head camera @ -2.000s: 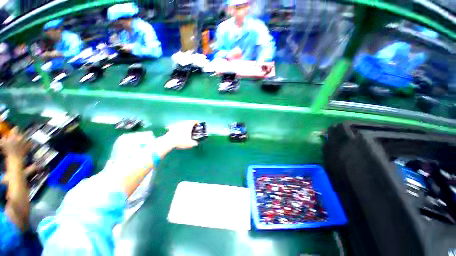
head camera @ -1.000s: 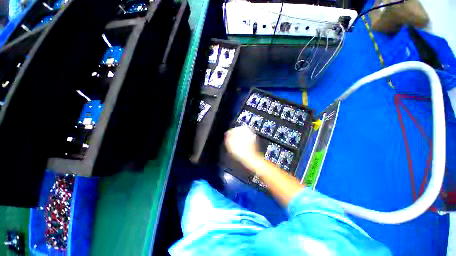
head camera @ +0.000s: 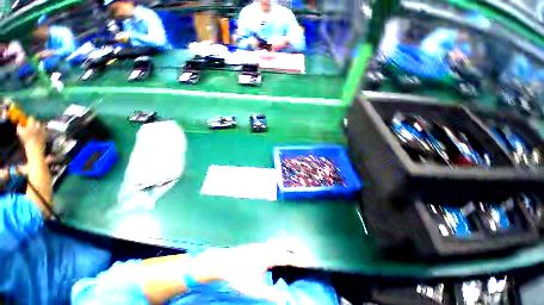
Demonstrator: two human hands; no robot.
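My left hand is at the near edge of the bench, low in the picture, blurred and overexposed. Its fingers and any held thing cannot be made out. My right hand cannot be told apart in the bright blur beside it; a light blue sleeve shows there. A blue parts bin full of tiny red, black and white pieces stands beyond the hands, right of a white sheet. Two small circuit modules, one silvery and one blue-black, sit apart on the far side.
Stacked black foam trays with blue units stand at right. More modules show below the bench edge. A plastic bag lies left of the sheet. A neighbour's arm and small blue bin are at left. Workers sit across the bench.
The view has swung back from the module tray low at right to the bench. My left hand has drawn back from the far-side modules to the near edge. My right hand is no longer distinct over the tray.
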